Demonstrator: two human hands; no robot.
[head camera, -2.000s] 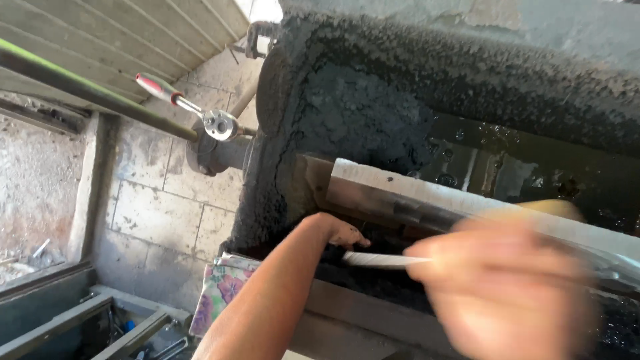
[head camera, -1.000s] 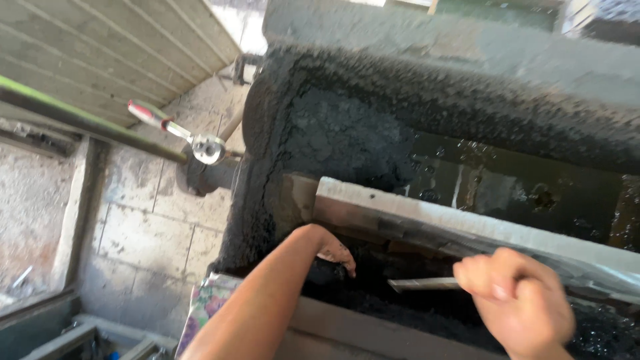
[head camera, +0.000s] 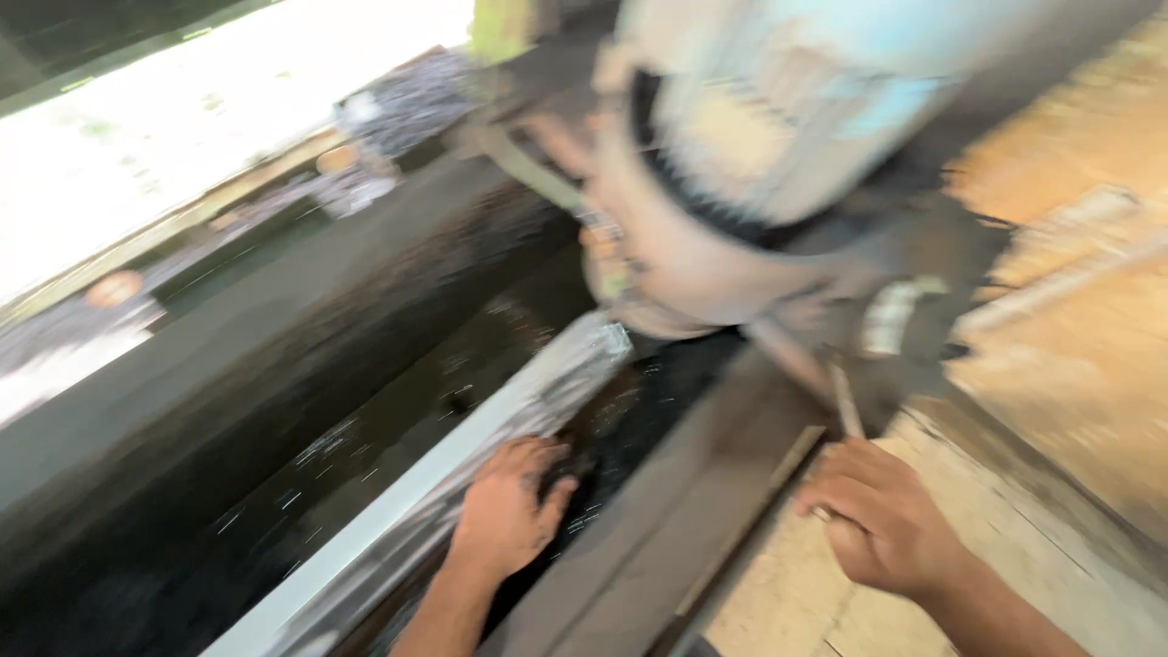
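My left hand (head camera: 516, 511) rests with parted fingers beside a long pale metal bar (head camera: 411, 488), and seems to hold nothing. The bar lies lengthwise over a machine trough (head camera: 301, 338) with dark, wet muck in it. On the right, my right hand (head camera: 876, 520) is closed around a thin rod-like tool (head camera: 847, 397), whose tip points up and away. That hand is over the outer side of the machine's flat metal edge (head camera: 639, 529). Motion blur hides the fine detail of the tool.
A large round machine housing (head camera: 712, 274) with a pale blue cylindrical part (head camera: 803, 82) stands ahead. A hose (head camera: 529, 169) runs into it. Blurred items line a ledge (head camera: 246, 219) at the upper left. Pale tiled floor (head camera: 794, 602) shows at the lower right.
The view has swung strongly to the machine's other part. My right hand, with the tool, has come out from over the trough to its outer side. My left hand is now beside the bar.
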